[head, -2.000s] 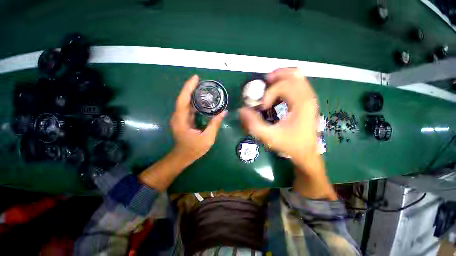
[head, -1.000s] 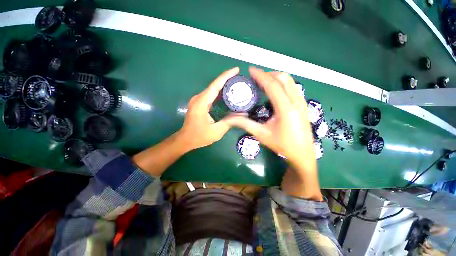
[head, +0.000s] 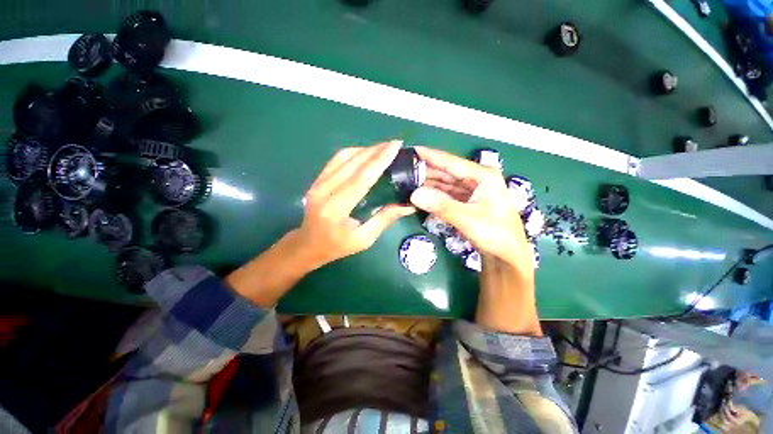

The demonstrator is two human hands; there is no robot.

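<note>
A round black housing [head: 406,175] is held on edge between my two hands above the green worktop. My left hand [head: 349,203] grips its left side with fingers and thumb. My right hand [head: 475,206] holds its right side; a pale face shows in part there, partly hidden by the fingers. A white-faced module [head: 418,253] lies just below my hands. More white-faced modules [head: 519,191] lie clustered under and beside my right hand, partly covered by it.
A heap of black housings [head: 175,181] lies at the left. Small black bits [head: 565,229] and a few black rings [head: 614,199] lie at the right. A white strip [head: 356,88] runs beyond, with spaced units [head: 567,37] on the conveyor. A grey metal bar [head: 712,164] stands at right.
The housing and the white-faced part came together between my hands. The joined unit has since turned from face-up to on edge. The view has shifted slightly.
</note>
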